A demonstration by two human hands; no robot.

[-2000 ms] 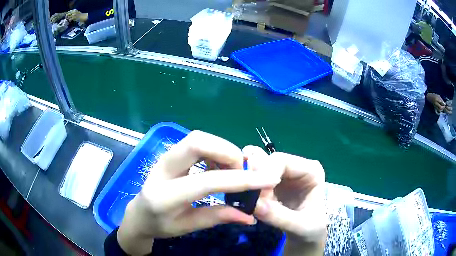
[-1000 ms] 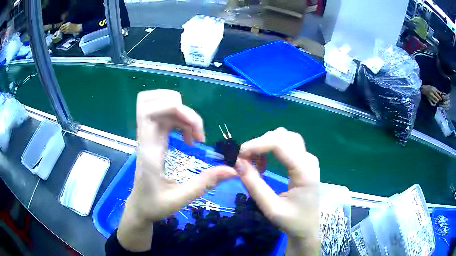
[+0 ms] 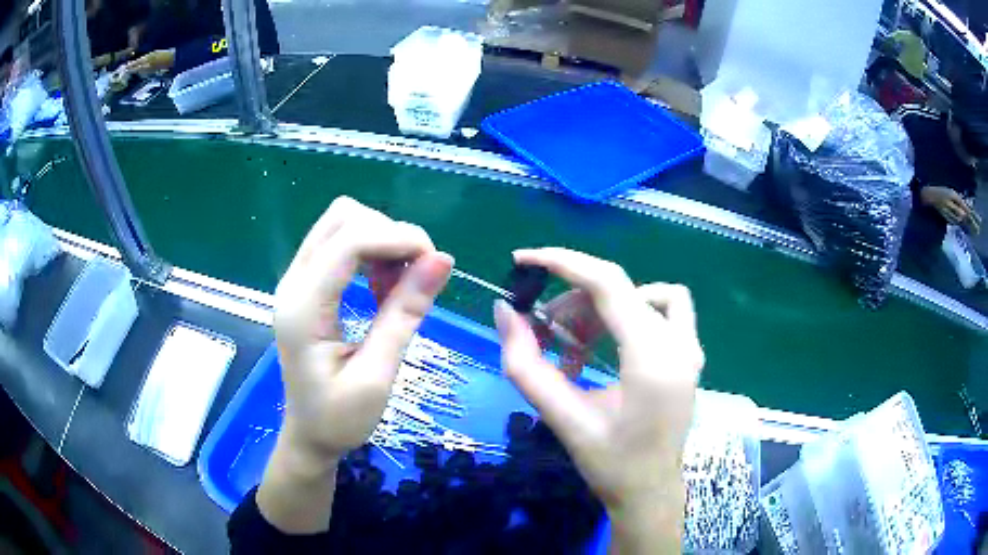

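Observation:
My right hand (image 3: 607, 369) grips a black housing (image 3: 528, 284) between thumb and index finger above the blue work tray (image 3: 244, 434). My left hand (image 3: 363, 314) pinches the end of a thin white lead (image 3: 479, 284) between thumb and index finger. The lead runs from my left fingertips to the black housing; whether it is inside the housing cannot be told. Another pale lead piece shows at the right side of the housing, by my right fingers. In the tray lie loose white leads (image 3: 428, 396) and, nearer me, a heap of black housings (image 3: 433, 477).
Left of the tray are a flat white-filled box (image 3: 182, 392) and a clear bin (image 3: 92, 325). Right are clear boxes of leads (image 3: 856, 488). Across the green belt (image 3: 693, 314) are a blue tray (image 3: 594, 139), white tubs (image 3: 433, 81), a shiny bag (image 3: 850, 190) and people at both sides.
My hands have moved apart, and a lead now spans between them. The housing has been turned in my right hand; its two leads no longer point upward. My left hand has closed on the lead.

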